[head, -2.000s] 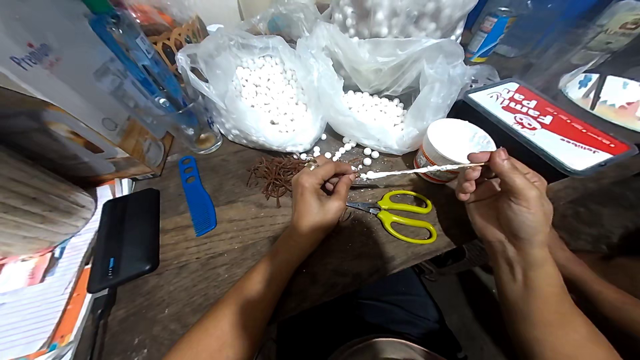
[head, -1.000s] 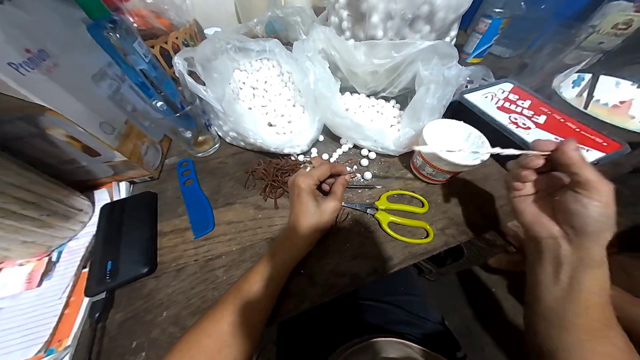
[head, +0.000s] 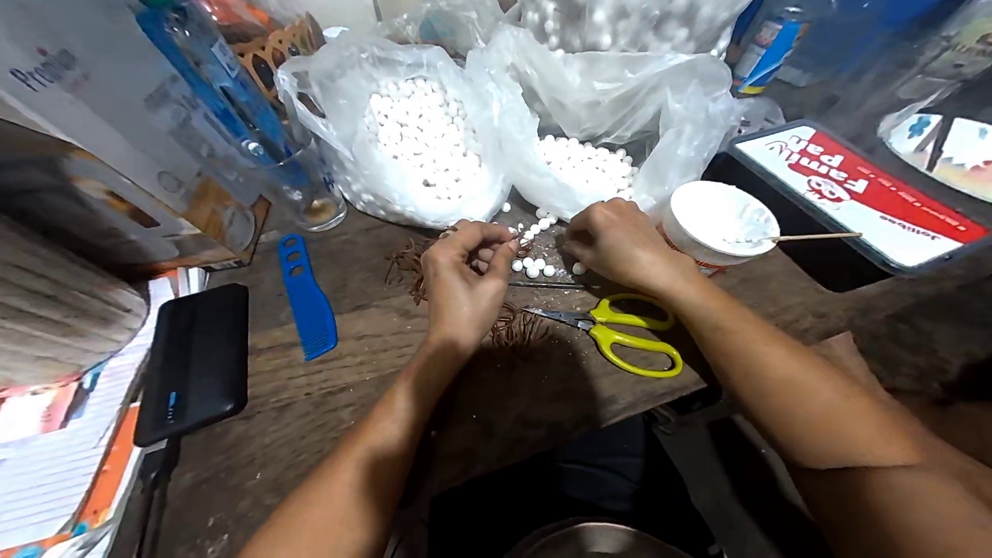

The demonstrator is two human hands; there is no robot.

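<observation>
My left hand (head: 469, 283) pinches something small, perhaps a brown strand, over a pile of thin brown strands (head: 407, 267). My right hand (head: 624, 244) is lowered over loose white foam balls (head: 535, 267), its fingertips near them; whether it grips one cannot be told. A wooden stick (head: 818, 235) leans out of a white tub (head: 717, 221) with white paste on it, right of my right hand. Yellow-handled scissors (head: 635, 341) lie nearer me, blades pointing left, by a thin dark rod (head: 546, 284). Two plastic bags of white balls (head: 426, 143) (head: 589, 167) stand behind my hands.
A blue plastic comb-like tool (head: 306, 298) and a black power bank (head: 194, 364) lie left, beside papers (head: 58, 457). A drinking glass (head: 310, 194) and boxes (head: 116, 186) stand behind them. A black container with a printed lid (head: 860, 186) is at the right. The table's front edge is near my lap.
The stick, held in my right hand earlier, now rests in the tub. My right hand has moved left to the loose balls. My left hand stays near the brown strands.
</observation>
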